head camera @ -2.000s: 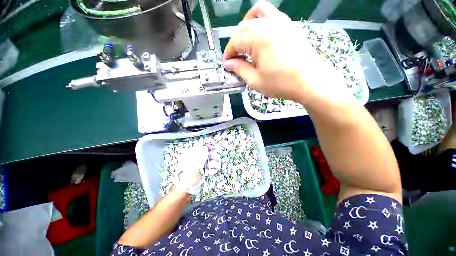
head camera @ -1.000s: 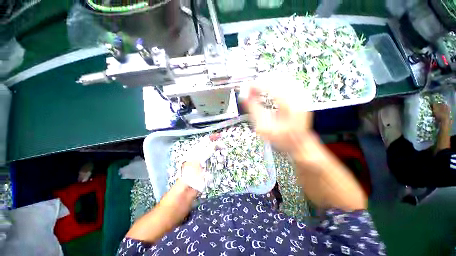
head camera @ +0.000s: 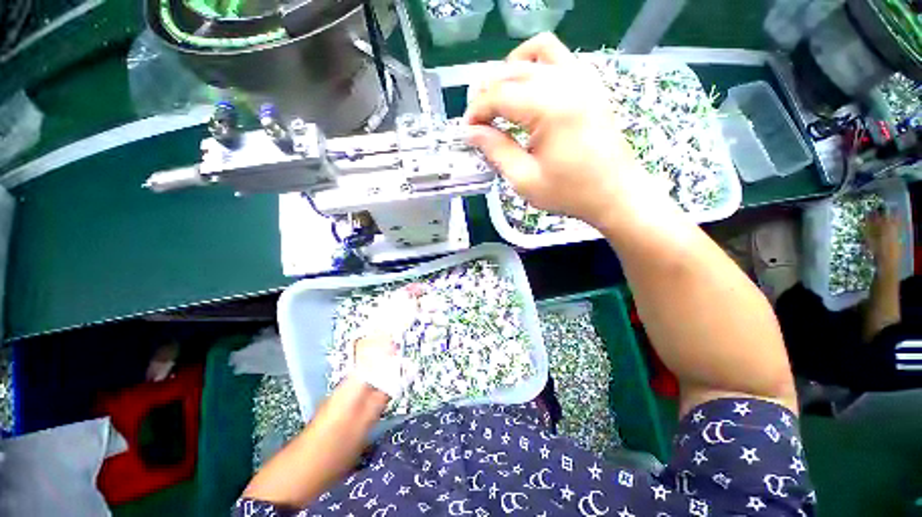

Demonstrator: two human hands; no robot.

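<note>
My right hand (head camera: 541, 116) is at the right end of the silver machine head (head camera: 404, 162), thumb and index finger close together at the fixture; any small part between them is too small to tell. My left hand (head camera: 384, 338), with white covering, rests in the translucent white lap tub (head camera: 300, 348) among small white, grey and green pieces (head camera: 470, 333). Its fingers blend into the pieces, so whether it holds any is unclear. The larger white supply tub (head camera: 736, 192), heaped with similar pieces, is partly hidden behind my right hand.
A steel bowl feeder (head camera: 293, 71) stands behind the head. A clear tray (head camera: 768, 131) is right of the supply tub. A green crate (head camera: 639, 374) with pieces is under the lap tub. Red objects (head camera: 121, 470) are lower left. Another person's hand (head camera: 887, 242) is in a tub at right.
My right hand was blurred and lower, beside the lap tub's right corner, one second ago; it is back up at the machine head. My left hand stays in the lap tub.
</note>
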